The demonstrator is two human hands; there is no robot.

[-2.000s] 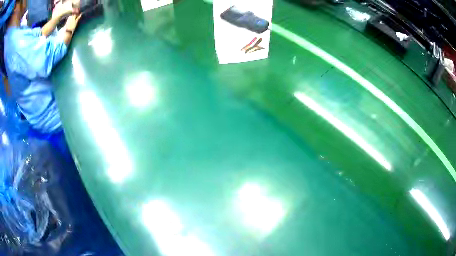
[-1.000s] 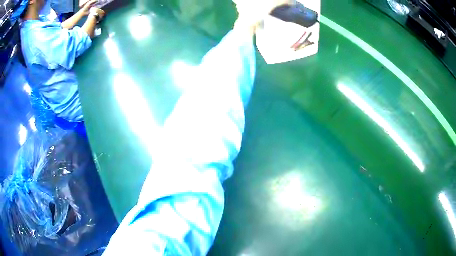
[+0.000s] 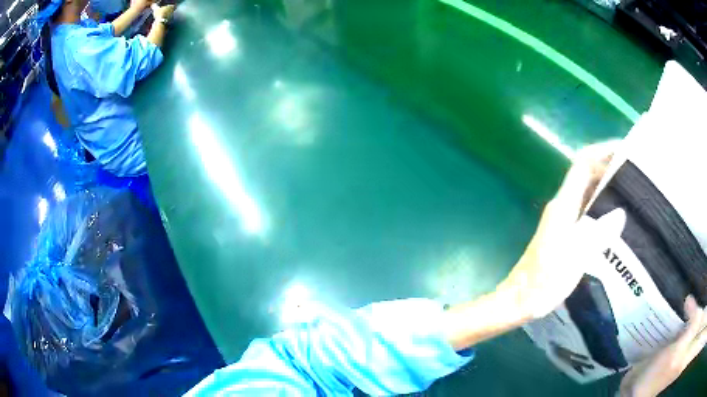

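The white retail box point(image 3: 647, 283) with a black band and "ATURES" print is tilted at the right edge, above the green bench point(image 3: 349, 194). Its right part is cut off by the picture's edge. My left hand point(image 3: 570, 229) grips its near left side, with the thumb over the face. My right hand point(image 3: 670, 357) is at the lower right, partly cut off, with its fingers on the box's lower face.
A person in a light blue smock point(image 3: 101, 77) stands at the bench's far left. A knotted translucent blue bag point(image 3: 70, 287) lies on the blue floor at left. A pale green line point(image 3: 543, 54) runs across the green surface. Dark items are at the upper right.
My left hand has brought the box from the top of the view down to the right and tilted it. My right hand has come into view on the box. The view has shifted slightly.
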